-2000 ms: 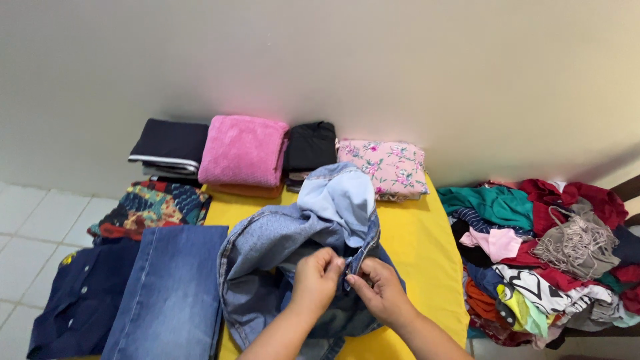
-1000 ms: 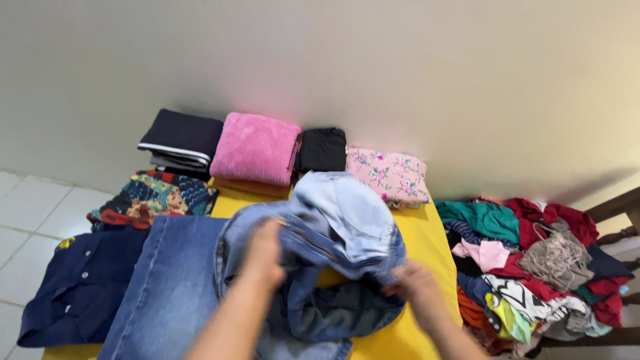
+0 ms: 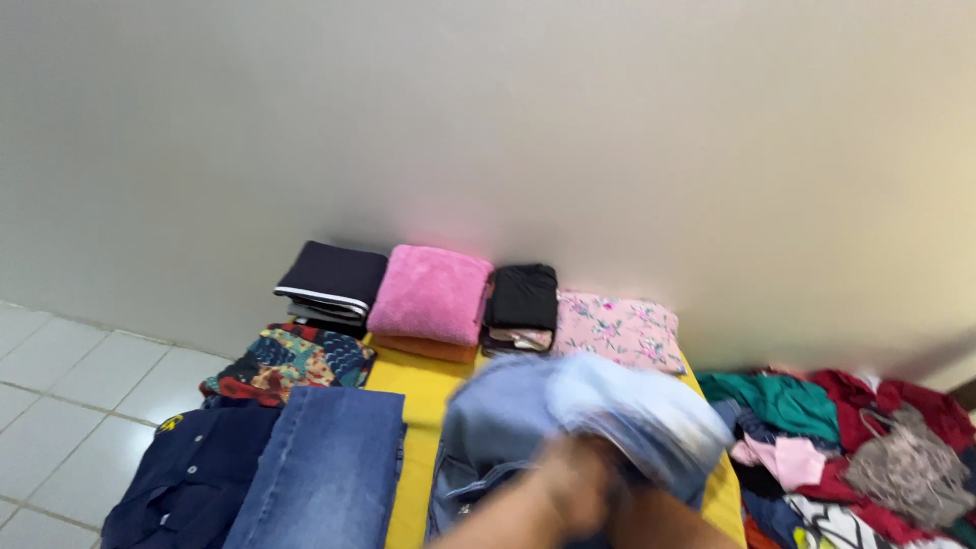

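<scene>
A blue denim garment [image 3: 496,419] with a pale lining lies bunched over a yellow cloth surface [image 3: 423,389], low in the view and partly blurred. My left hand [image 3: 572,484] is at its upper middle, blurred, fingers unclear. Close to its right my right hand [image 3: 621,457] is mostly hidden behind the left hand and the denim; its fingers do not show. Folded blue jeans [image 3: 328,465] lie left of the garment, beside a folded navy shirt [image 3: 202,465] with buttons.
Along the wall stand a dark folded stack [image 3: 335,274], a pink towel [image 3: 435,293], black folded clothes [image 3: 522,297] and floral pink fabric [image 3: 618,332]. A patterned cloth [image 3: 297,362] lies at left. At right is a heap of loose clothes [image 3: 801,412].
My hands have come together from apart at the denim garment's two sides. The garment's pale lining has shifted to the right. The view has tilted upward.
</scene>
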